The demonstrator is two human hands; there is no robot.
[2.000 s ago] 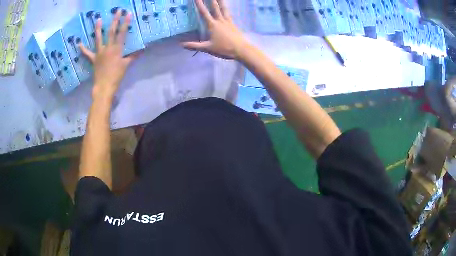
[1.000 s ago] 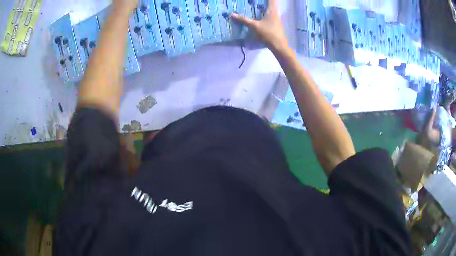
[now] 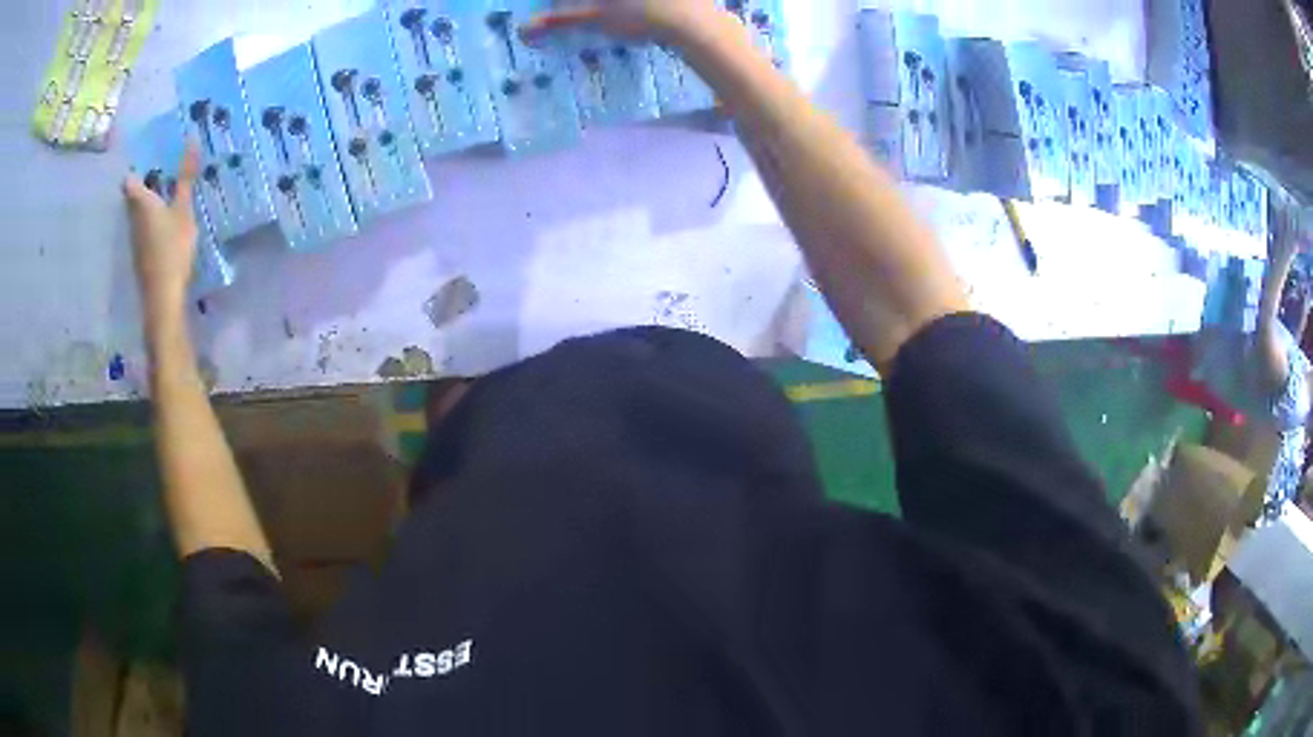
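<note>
A row of light blue retail boxes [image 3: 372,118] with dark earphone-like pictures lies on the white worktable [image 3: 475,231], running from the left to the top middle. My left hand [image 3: 166,216] is at the left end box of the row, thumb and finger apart around its upper part; whether it grips the box is unclear. My right hand [image 3: 612,17] is at the top edge of the picture, over the boxes in the middle of the row. Its fingers point left and are partly cut off, so its hold cannot be told.
More blue boxes [image 3: 1044,123] stand in rows at the right. A yellow pen-like tool [image 3: 1020,235] lies before them. A yellow label sheet [image 3: 94,72] lies at the top left. Another person's arm [image 3: 1274,295] shows at the right edge, above brown cartons [image 3: 1202,504].
My left hand has come back from the top edge to the left end of the row. My right hand has moved up and left over the boxes. An extra box shows at the left end.
</note>
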